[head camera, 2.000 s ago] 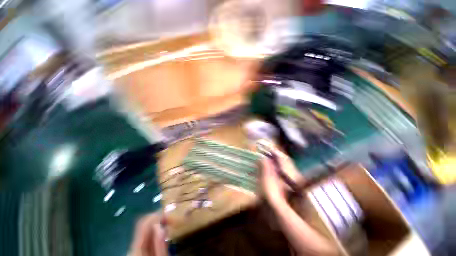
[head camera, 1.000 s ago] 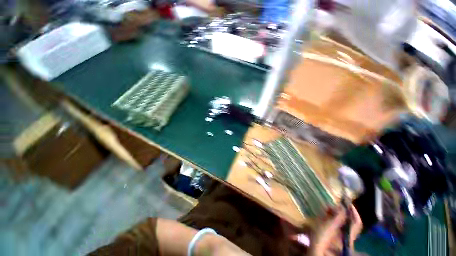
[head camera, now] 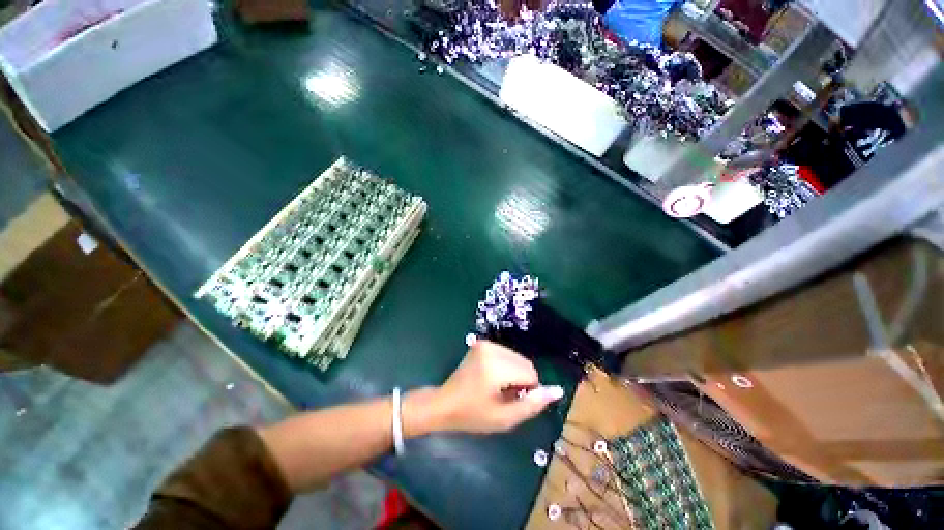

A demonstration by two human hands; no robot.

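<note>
My left hand (head camera: pixel 491 389), with a white band at the wrist, reaches over the green mat with its fingers curled, just in front of the lead bundle (head camera: pixel 540 333). The frames do not show whether it pinches anything. The bundle's black wires point right and its pale discs cluster at the left end. Several loose leads (head camera: pixel 598 478) with white discs lie on the cardboard mat (head camera: pixel 737 499), left of the green PCB panel (head camera: pixel 662 476). The panel is cut off by the bottom edge. My right hand and the soldering iron are out of the picture.
A thick panel stack (head camera: pixel 323 254) lies on the green mat (head camera: pixel 455 135). A white box (head camera: pixel 124 62) stands at the far left corner. Heaped leads (head camera: pixel 580 62) and a white container (head camera: pixel 559 104) are at the back. A grey metal bar (head camera: pixel 766 243) and cardboard screen (head camera: pixel 869 414) rise right.
The view has swung left and sharpened. My left hand has come into view by the bundle, with its arm stretched across the bench edge. My right hand has left the picture.
</note>
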